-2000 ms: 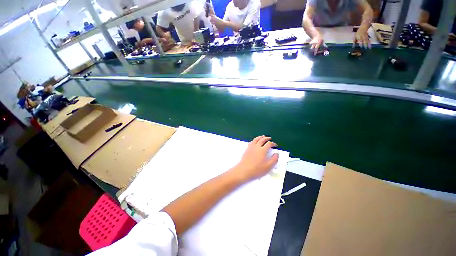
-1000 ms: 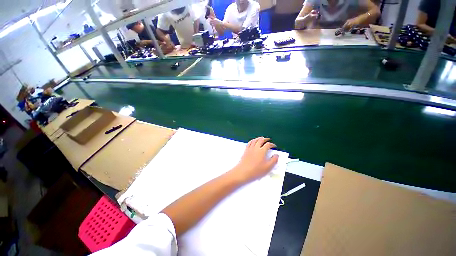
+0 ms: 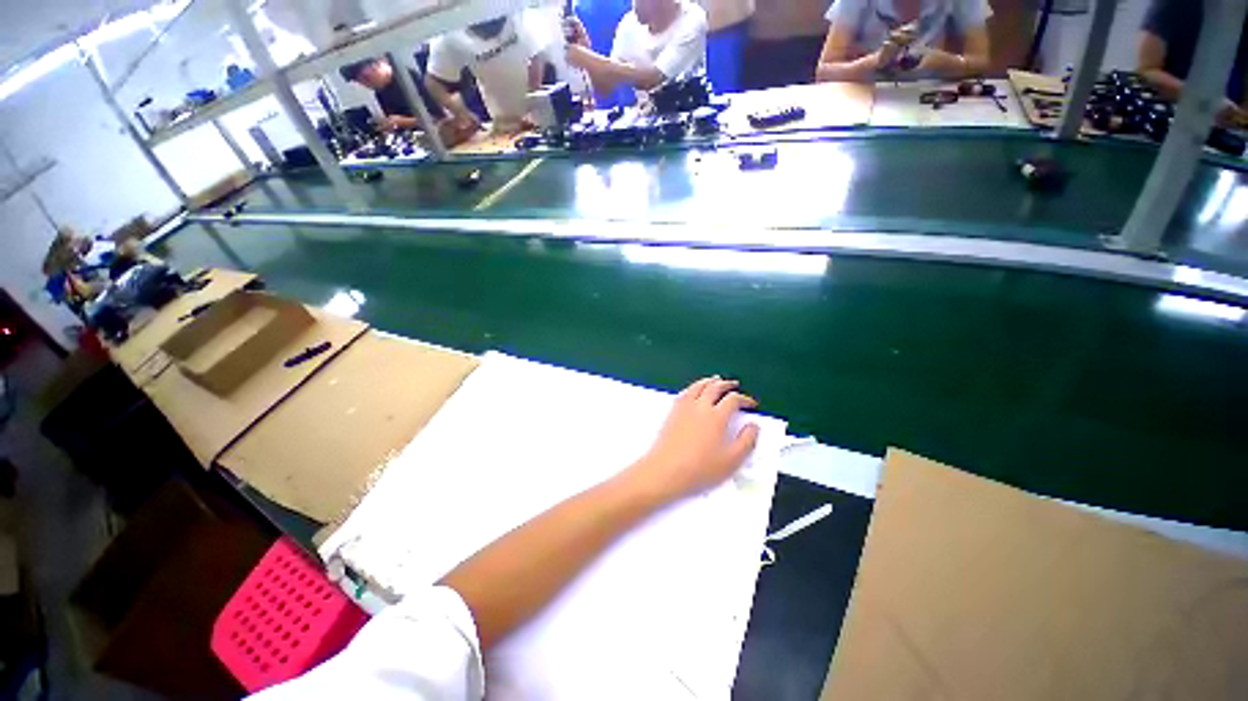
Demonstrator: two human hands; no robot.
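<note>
My left hand rests palm down on the far right part of the white sheet. Its fingers are slightly curled and a little apart. No held thing shows, though the surface under the palm is hidden. The forearm crosses the sheet from the lower left. My right hand is out of the picture. A thin white strip lies on the dark gap between the white sheet and the tan cardboard sheet at right.
The green conveyor belt runs beyond the bench. A cardboard tray and slim black part lie on cardboard at left. A pink perforated basket or stool stands low left. Across the belt, people sit among dark parts.
Dark parts on the far belt have moved left. The person opposite has drawn both hands back from the belt and now holds them together near the chest. My left hand has not visibly moved.
</note>
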